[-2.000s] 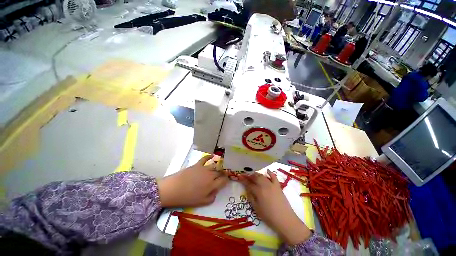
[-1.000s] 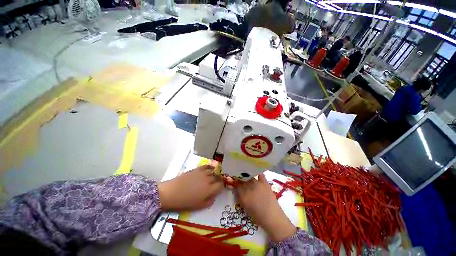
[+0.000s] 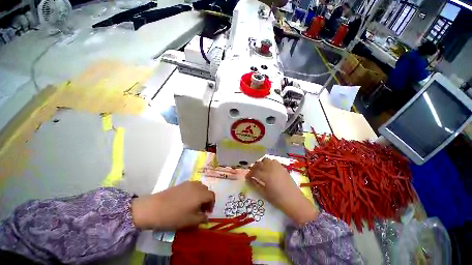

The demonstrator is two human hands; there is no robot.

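Note:
The white sewing machine head (image 3: 240, 132) stands in front of me above the white bed plate. My left hand (image 3: 181, 204) is back from the needle area, its fingertips at the upper left end of the red straps (image 3: 212, 247); whether it grips one is hidden. My right hand (image 3: 266, 178) is just below the machine head at the right, fingers bent; whether they hold anything is hidden. Small metal rings (image 3: 245, 206) lie loosely between the hands. A tangled heap of finished red ring tabs (image 3: 359, 178) lies right of the machine.
A grey side board (image 3: 77, 150) with yellow tape is at left. A screen (image 3: 432, 119) stands at right, above a clear plastic bag (image 3: 424, 240). A person in blue (image 3: 409, 70) and red thread cones (image 3: 339, 34) are behind at right.
My left hand has moved from the needle area down and left to the red straps. My right hand has stayed near the machine head. The camera view has shifted.

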